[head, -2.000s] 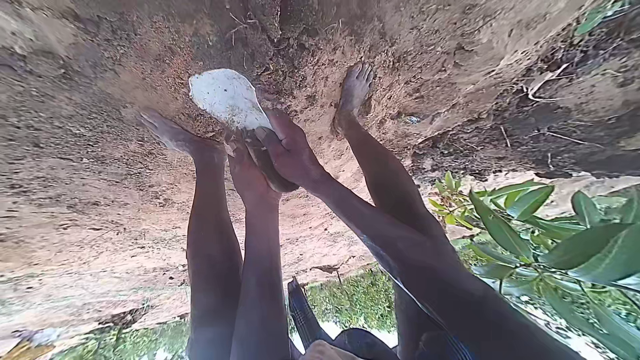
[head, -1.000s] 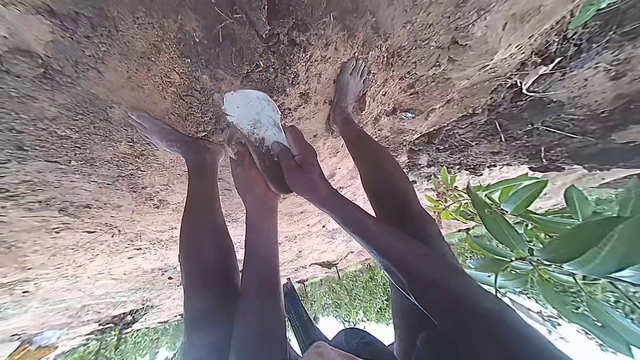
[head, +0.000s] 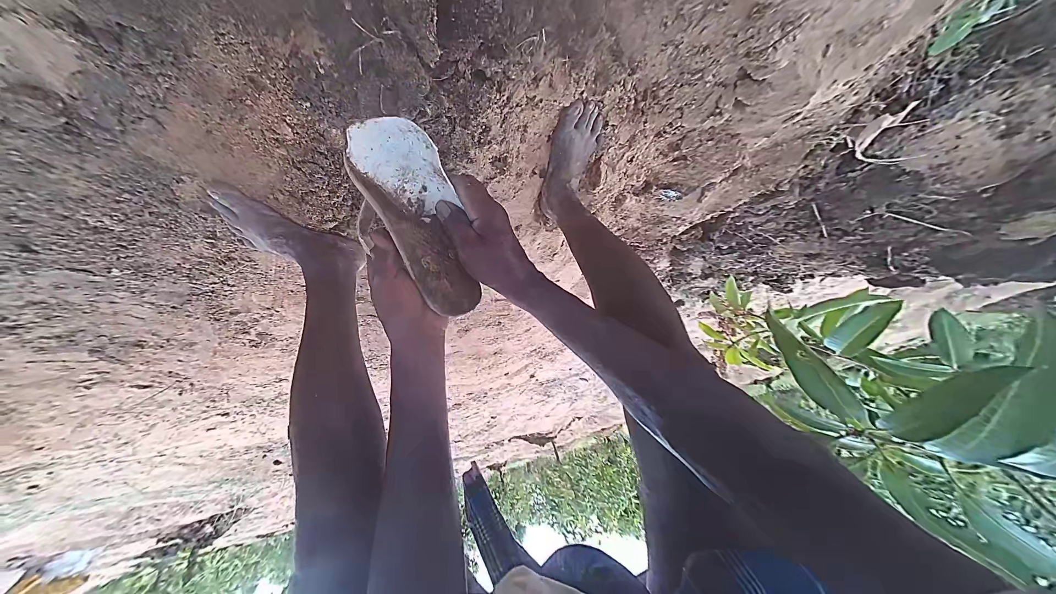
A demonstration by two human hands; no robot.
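Note:
A dirt-caked flip-flop point(head: 412, 206), whitish at its far end and brown at its near end, is held up off the ground between both hands. My left hand point(head: 400, 289) grips it from below and the left, its fingers partly hidden behind the sole near what looks like the strap. On the right edge, my right hand point(head: 487, 235) holds the middle of the flip-flop, thumb on the face turned up to the camera. Its other fingers are mostly hidden.
Bare feet stand apart on uneven reddish soil point(head: 511, 346), one left point(head: 264, 223) and one right point(head: 573, 148) of the flip-flop. A leafy green plant point(head: 891, 371) rises at the right. Dry twigs point(head: 883, 136) lie at the upper right.
The flip-flop has been tilted and turned in my hands, so its long brown part now shows more. Two seconds ago mostly the whitish end was visible, with my hands over the rest.

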